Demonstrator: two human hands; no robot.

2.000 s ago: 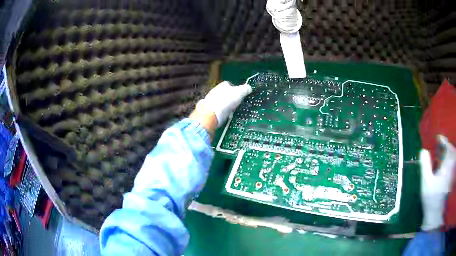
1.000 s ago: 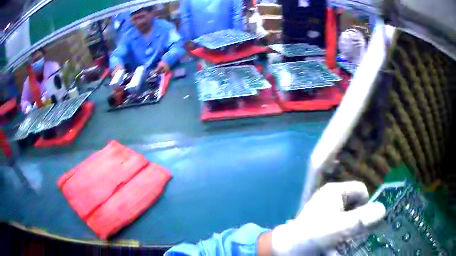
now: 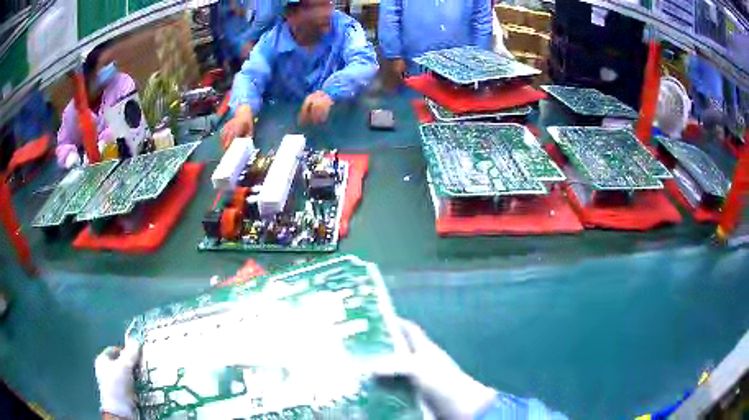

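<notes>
A large green circuit board (image 3: 271, 328) with a pale border is held solder side up over the near part of the bench, with strong glare across its middle. My left hand (image 3: 119, 377), in a white glove, grips its left edge. My right hand (image 3: 439, 373), in a white glove, holds its right edge and is blurred. A small piece of red pad (image 3: 244, 272) shows behind the board's far edge; the rest of it is hidden.
A component-side-up board (image 3: 275, 201) with white heat sinks stands ahead on the green bench (image 3: 386, 246). Several boards on red pads (image 3: 505, 215) stand at the right, others (image 3: 135, 184) at the left. A person in blue (image 3: 308, 61) reaches across behind the bench; others are beyond.
The view has turned from the foam-lined booth to the bench. The board is now lifted out over the bench between both hands, covering most of the red pad.
</notes>
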